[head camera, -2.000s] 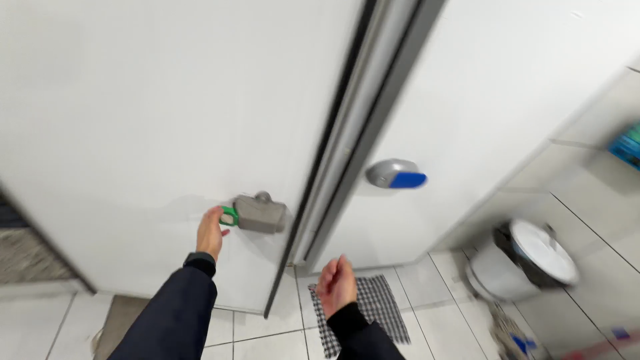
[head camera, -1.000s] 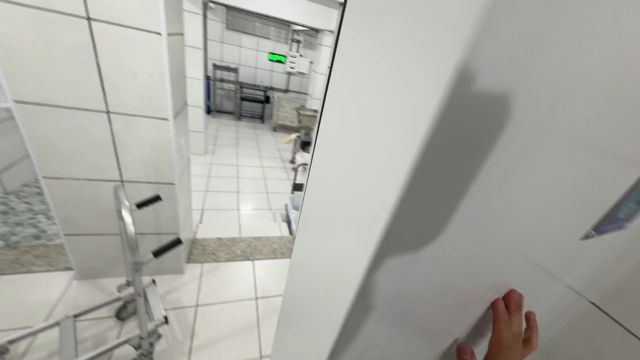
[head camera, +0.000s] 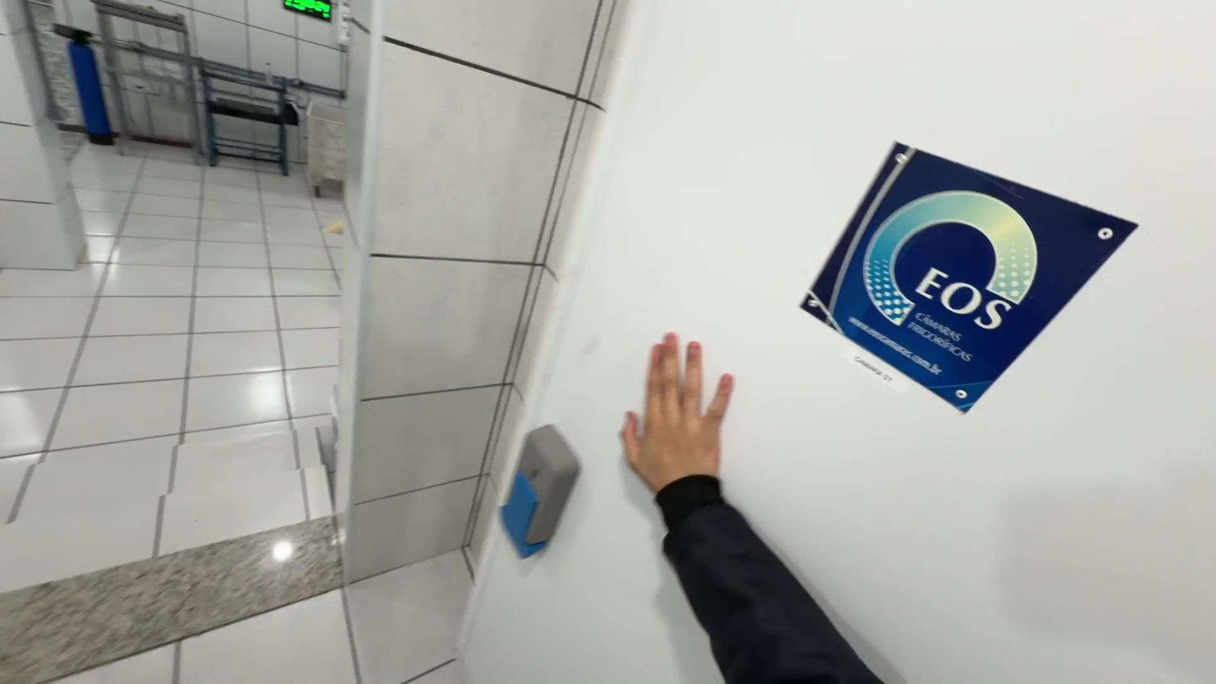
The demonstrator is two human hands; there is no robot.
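My right hand, in a dark sleeve with a black cuff, lies with fingers spread flat against a white cold-room door. It holds nothing. Left of it and lower on the door is a grey door latch with a blue lever. To the right of the hand, a dark blue EOS maker's plate is fixed to the door by its corners and looks tilted in this view. My left hand is out of view.
A tiled wall borders the door's left edge. Beyond it, a granite threshold crosses the white tiled floor. Farther back stand a blue cylinder, a metal frame, a dark metal stand and a pale bin.
My left hand was at a green handle on a grey latch two seconds ago and is now out of view. The view has swung strongly, and the door's outer face now shows.
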